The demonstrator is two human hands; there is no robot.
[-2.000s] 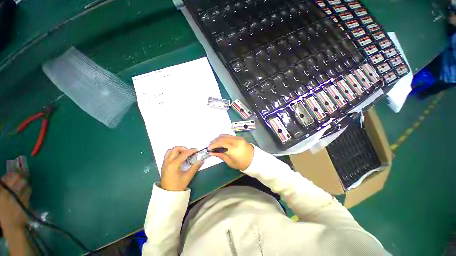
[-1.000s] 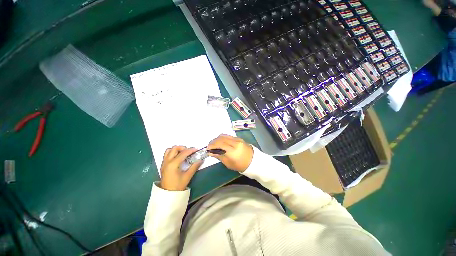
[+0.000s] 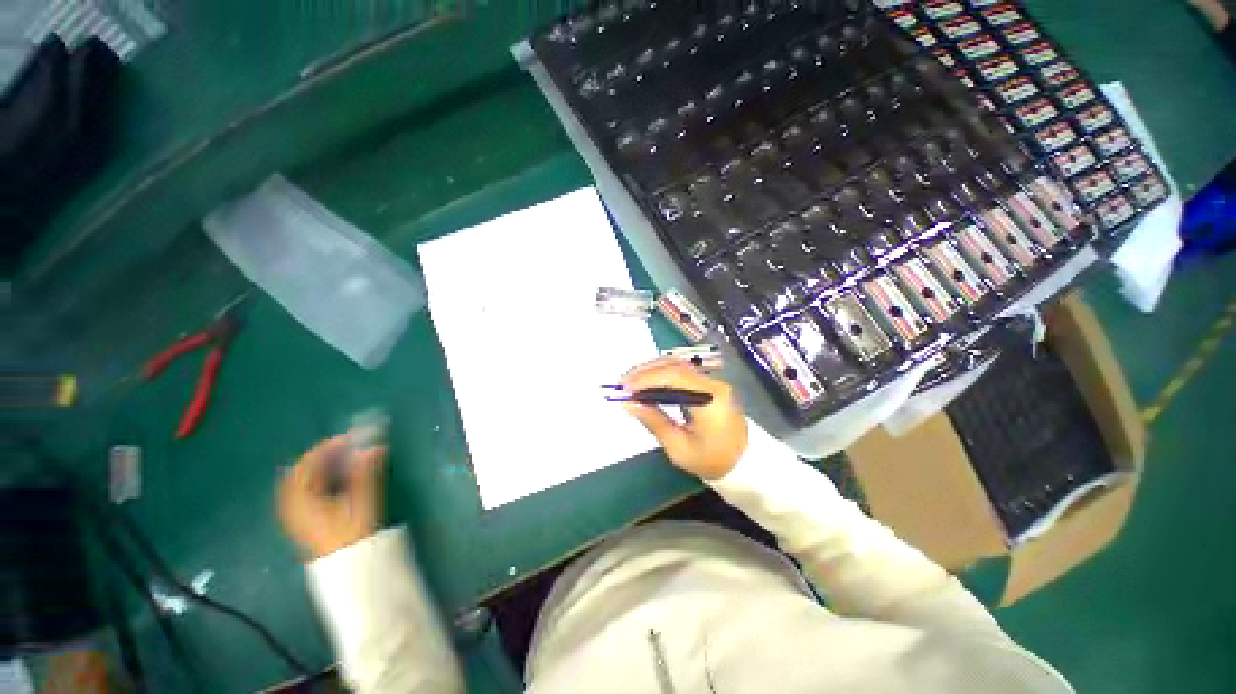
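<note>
My left hand [image 3: 330, 499] is blurred, over the bench left of the white paper sheet [image 3: 529, 353]. A blurred greyish electronic module [image 3: 366, 431] is at its fingertips. My right hand [image 3: 698, 423] holds a dark pen-like tool [image 3: 671, 397] over the paper's right edge, its thin tip pointing left. Beyond it lie a clear or silver module [image 3: 624, 302], a red-striped module [image 3: 682, 315] and another module [image 3: 695, 355], partly hidden by my right hand. The black blister tray [image 3: 759, 149] has pale modules along its near row and many empty pockets.
A second, filled tray [image 3: 1064, 115] lies at upper right. An open carton [image 3: 922, 508] with black trays stands below. Red-handled cutters [image 3: 203, 386], a translucent bag [image 3: 319, 278], a loose module [image 3: 125, 472] and cables [image 3: 244, 617] lie left. Part of another person's hand [image 3: 79, 671] shows lower left.
My left hand has moved left off the paper with the module, away from my right hand. My right hand has kept the tool, now held apart from the module. The camera view has shifted left.
</note>
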